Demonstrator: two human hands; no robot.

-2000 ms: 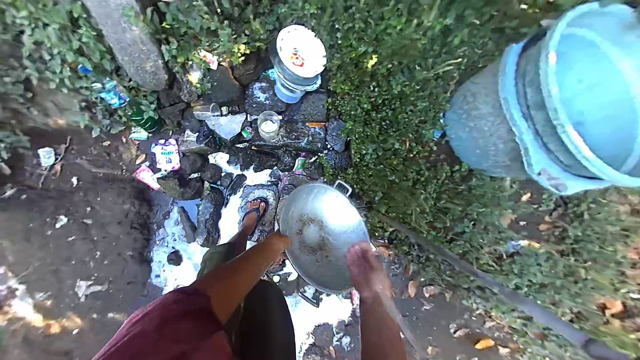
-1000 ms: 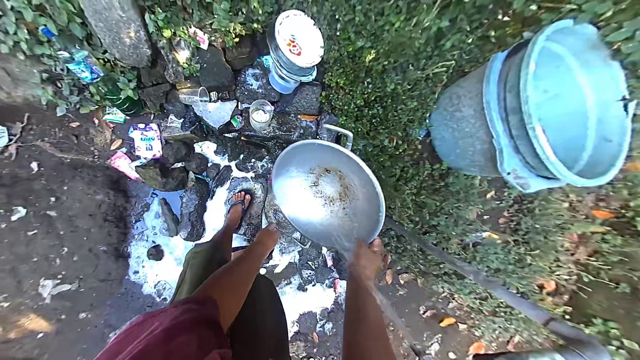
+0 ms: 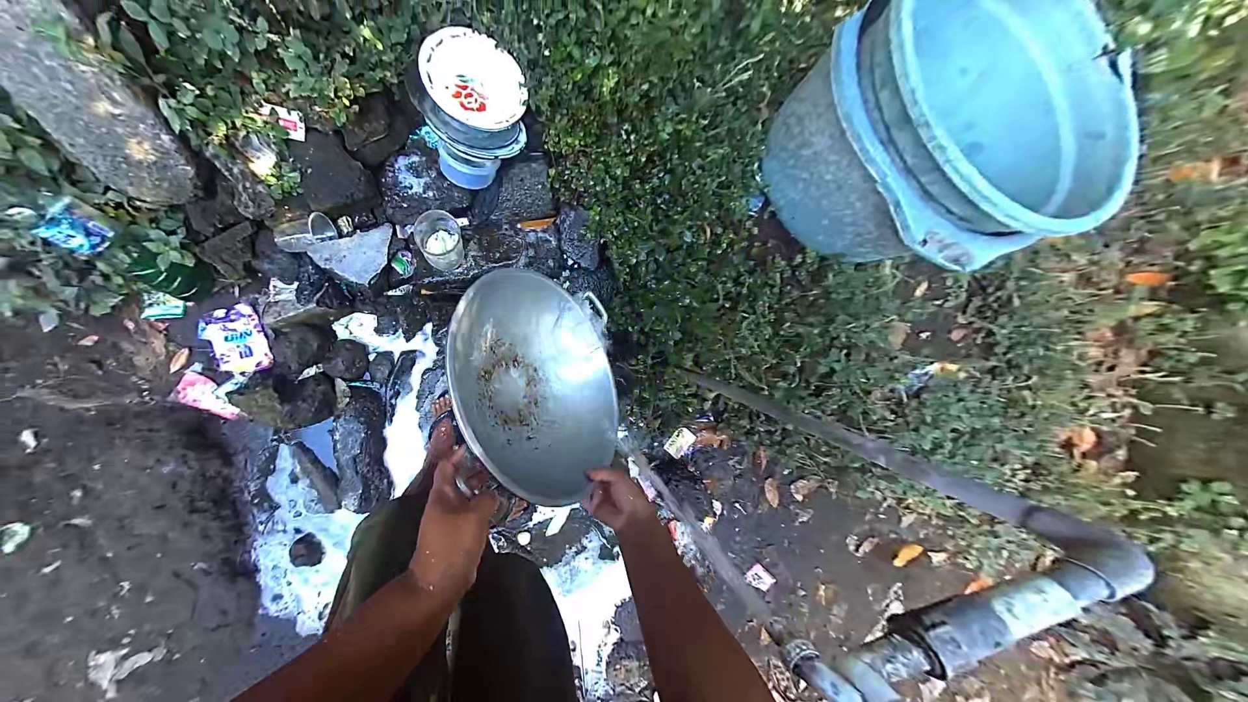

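A metal wok (image 3: 575, 409) with brown residue in its middle is held tilted over the wet stones. My left hand (image 3: 458, 522) grips its lower left rim, by a loop handle. The fingers of my right hand (image 3: 616, 497) are closed on the lower right rim. A second handle shows at the wok's upper right. Water streams from a pipe (image 3: 829, 678) at the lower right, passing beside my right hand toward the wok's right side. Behind the wok, a clear plastic cup (image 3: 440, 240) with something white in it stands on the stones.
Stacked bowls with a white plate (image 3: 472, 78) on top stand on stones at the back. Large blue nested buckets (image 3: 1014, 107) are at the upper right. A grey pipe (image 3: 936, 478) crosses the right side. Detergent packets (image 3: 237, 338) and foamy water (image 3: 302, 546) lie at the left.
The wok has been tilted and turned, its free handle now at the upper right. My left hand has moved up onto the wok's rim. The view has moved closer to the ground.
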